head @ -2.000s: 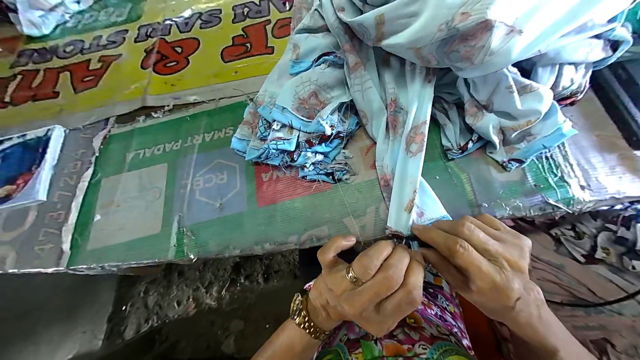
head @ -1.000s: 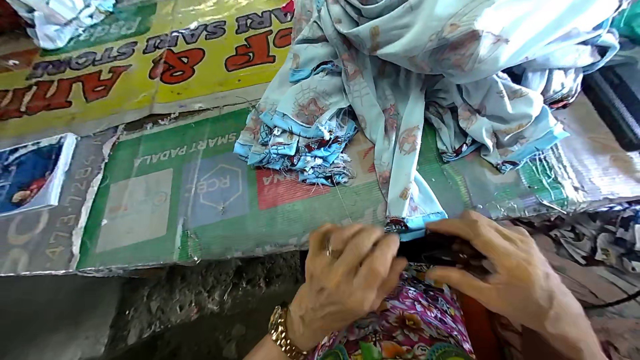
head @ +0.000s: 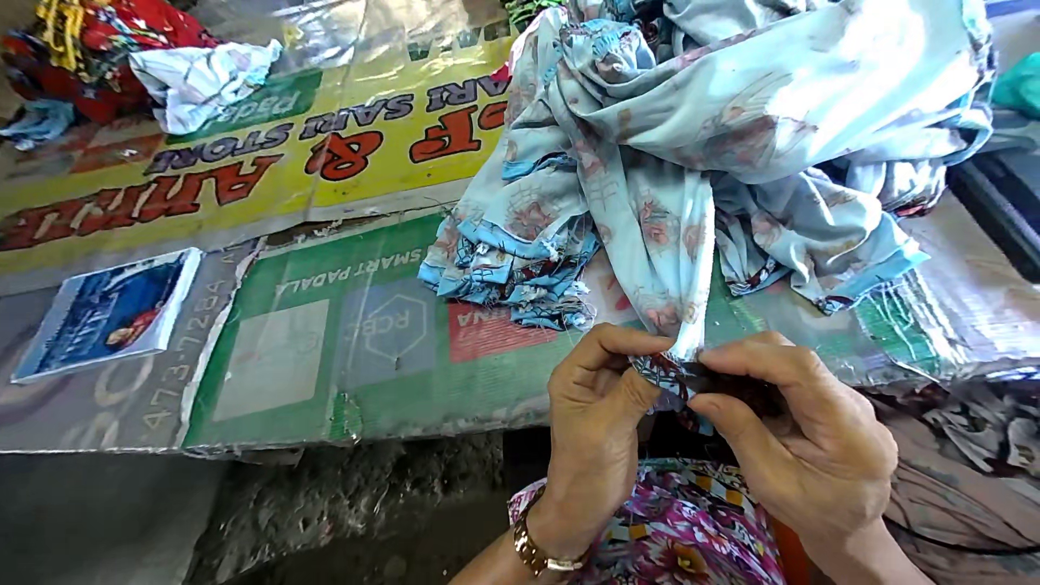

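A heap of pale blue printed fabric lies on the table, and one narrow tail of it runs down to the near edge. My left hand, with a gold-coloured watch at the wrist, pinches the dark patterned end of that tail between thumb and fingers. My right hand pinches the same end from the other side, its thumb and index finger close to the left fingertips. Left of the tail, a bundle of folded, frayed fabric ends rests on the table.
Printed tarpaulin sheets cover the table. A blue booklet or packet lies at the left. Red fabric and a white cloth are at the back left. A dark flat object lies far right. Floral cloth covers my lap.
A second ago the blue-bordered end of the tail hung open at the table edge, with my hands lower and beside it. Now both hands are raised and pinch it, its patterned side showing.
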